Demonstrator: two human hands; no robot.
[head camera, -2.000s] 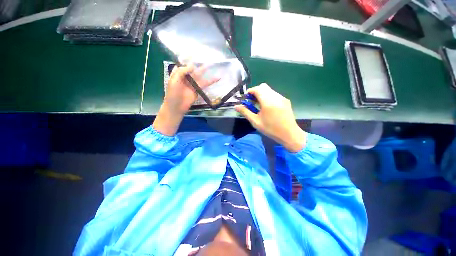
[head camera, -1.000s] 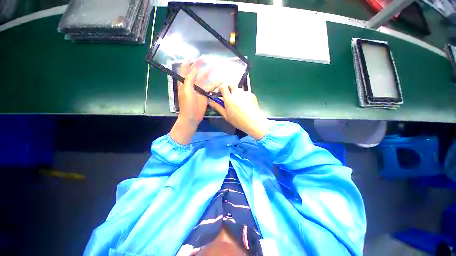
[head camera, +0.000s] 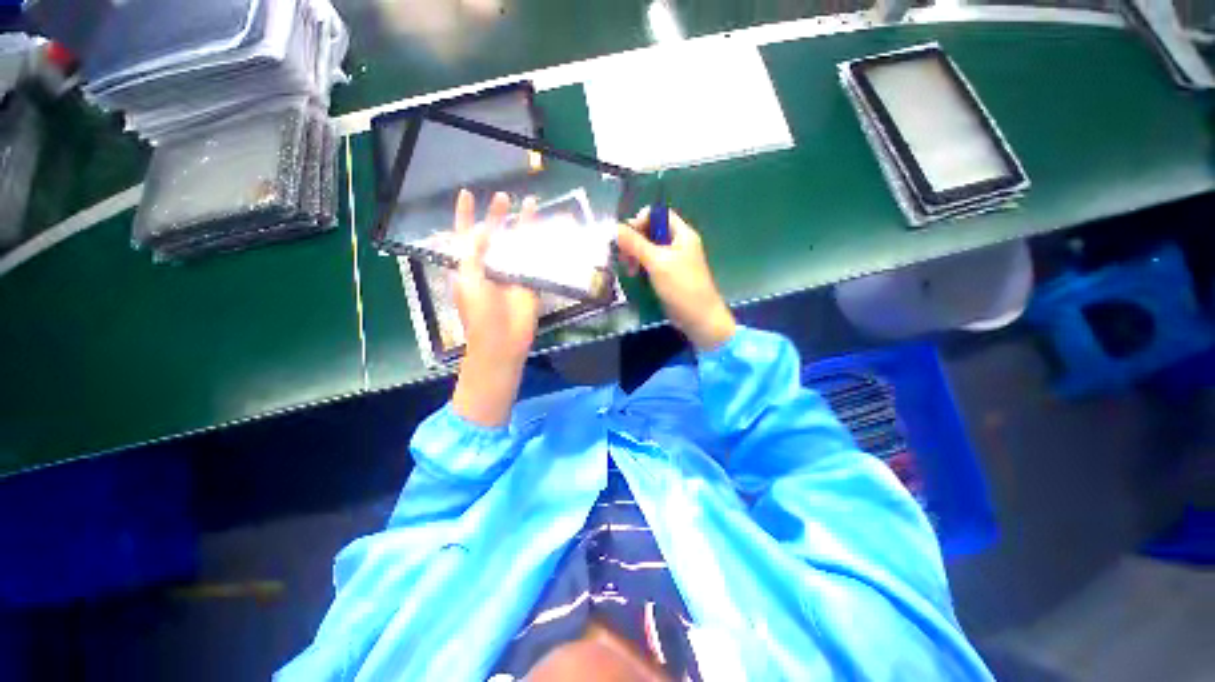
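A clear touch panel with a black border (head camera: 433, 213) is held up, tilted, above the bench. My left hand (head camera: 493, 300) supports it from below at its near edge; the fingers show through the glass. My right hand (head camera: 677, 273) is at the panel's right edge, closed around dark blue-handled nippers (head camera: 660, 223); their tips cannot be made out. Another black-framed panel (head camera: 440, 313) lies on a whitish sheet under the held one, partly hidden. A dark grey display panel (head camera: 473, 120) lies behind, partly seen through the glass.
A white sheet (head camera: 686, 107) lies right of the display panel. A panel stack (head camera: 939, 127) is at the right. Bubble-wrapped panels (head camera: 220, 180) and a taller whitish stack (head camera: 200, 53) are at the left. A blue bin (head camera: 953, 453) with packed panels is by my right knee.
The view has turned and shifted, showing more at the left and the bin. The held panel has rotated. My right hand has moved from its near edge to its right edge, with the nippers upright.
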